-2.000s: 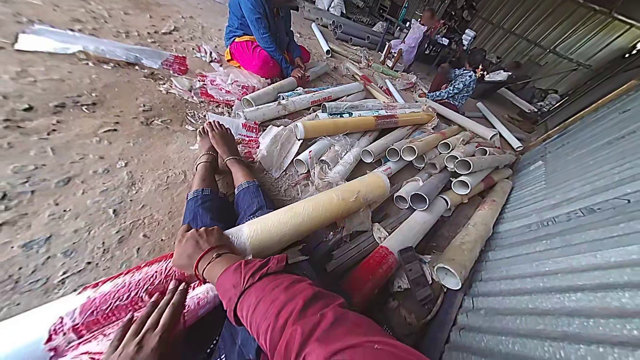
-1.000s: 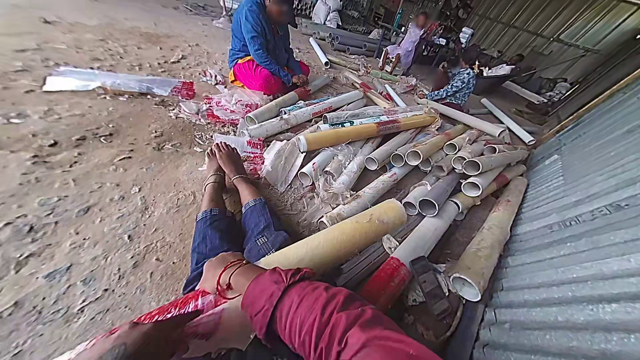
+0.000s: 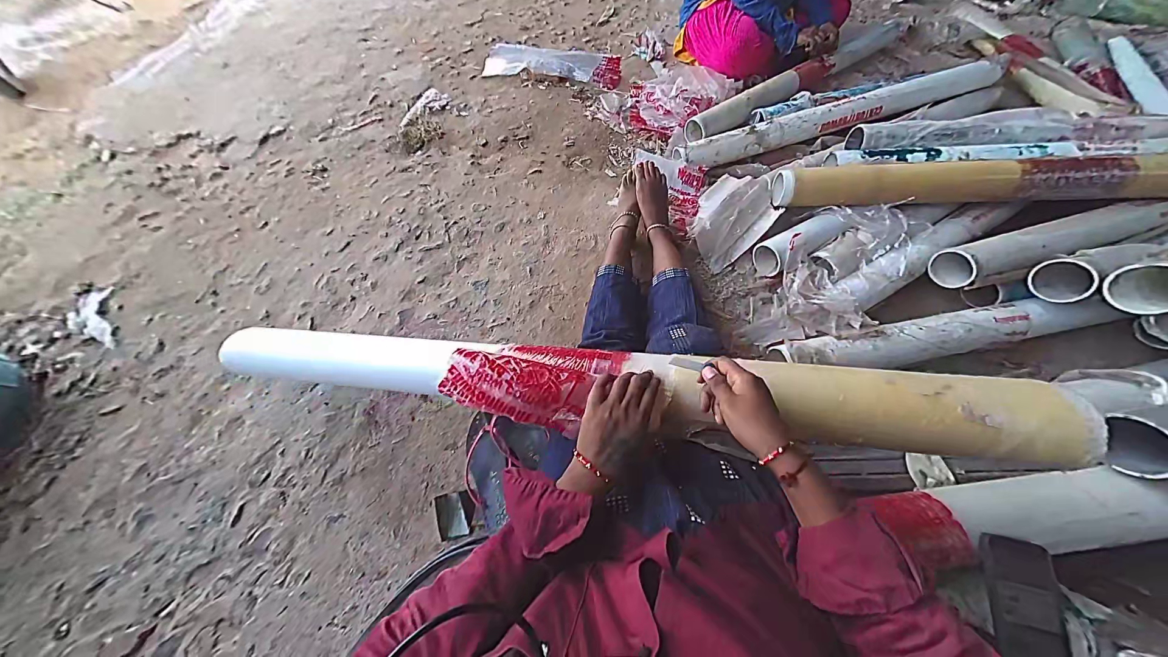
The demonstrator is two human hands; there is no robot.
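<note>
A long plastic pipe (image 3: 876, 406) lies across my lap, white at its left end and yellowish at its right. Red-printed plastic film (image 3: 520, 383) wraps its middle left part. My left hand (image 3: 622, 415) rests on the pipe at the right edge of this film, fingers spread over the top. Just to its right, my right hand (image 3: 741, 406) grips a small flat blade (image 3: 689, 363) between thumb and fingers, against the pipe's upper side. The blade's handle is hidden in the hand.
Many pipes (image 3: 1013, 328) lie piled on the right, some in torn film. Beyond my feet are film scraps (image 3: 662, 100) and a seated person (image 3: 739, 36). Bare ground (image 3: 274, 228) spreads to the left. A dark flat object (image 3: 1022, 593) lies at lower right.
My right hand, earlier reaching across the pipe, is now farther right with a blade showing in it. The pipe now lies more crosswise over my lap. The view has swung left and down.
</note>
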